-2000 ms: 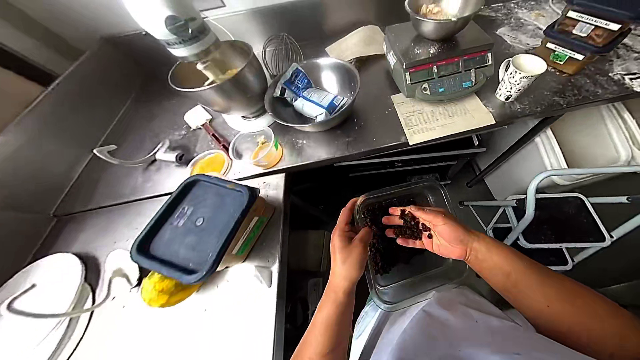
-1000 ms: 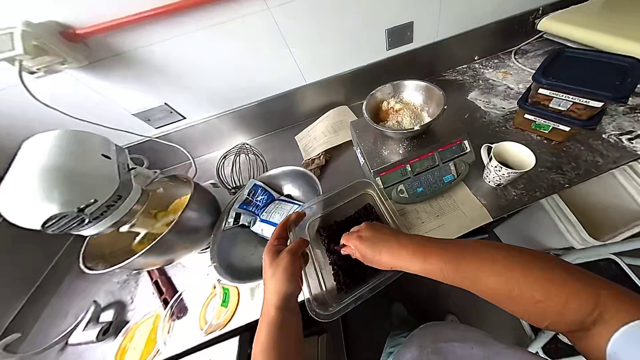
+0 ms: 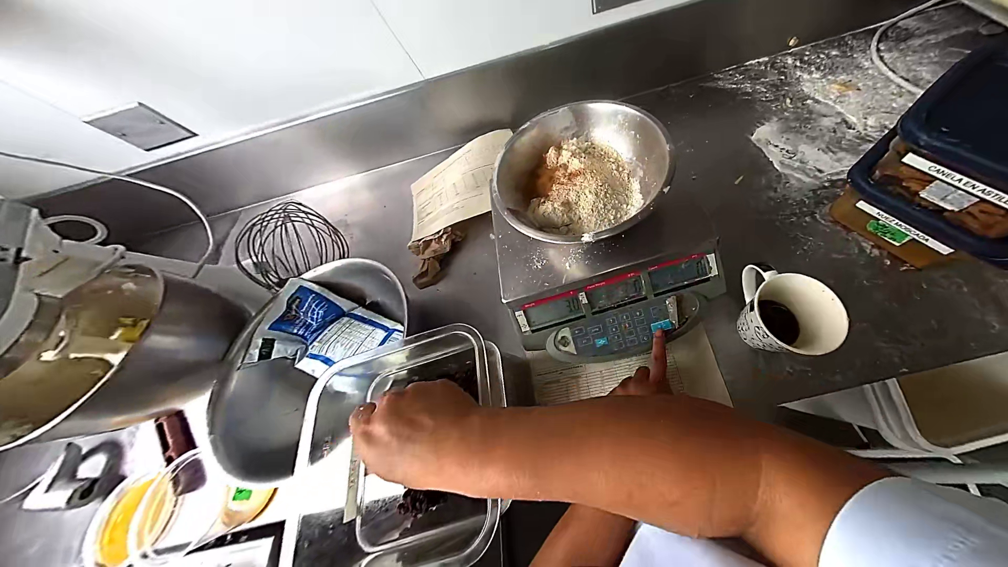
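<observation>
My left hand (image 3: pixel 646 382) reaches under my right forearm, its extended index finger at a blue key of the digital scale (image 3: pixel 622 323). On the scale's platform stands a metal bowl (image 3: pixel 583 228) with pale flour-like powder and a brown patch. My right hand (image 3: pixel 417 433) is curled over a clear plastic container (image 3: pixel 492 394) of dark small pieces (image 3: pixel 417 502); its fingertips and anything in them are hidden. Behind the container, a metal bowl (image 3: pixel 252 425) holds a blue-and-white packet (image 3: pixel 331 327). A printed sheet (image 3: pixel 583 378) lies partly under the scale.
A mixer bowl (image 3: pixel 181 339) and wire whisk (image 3: pixel 291 244) stand left. A patterned mug (image 3: pixel 791 315) with dark contents is right of the scale, near lidded tubs (image 3: pixel 906 213). Flour dusts the back right counter (image 3: pixel 819 134). A plastic cup of yellow contents (image 3: pixel 126 520) is at lower left.
My left hand has let go of the clear container and moved right to the scale's keys. My right hand, down among the dark pieces a second ago, is now curled above the container.
</observation>
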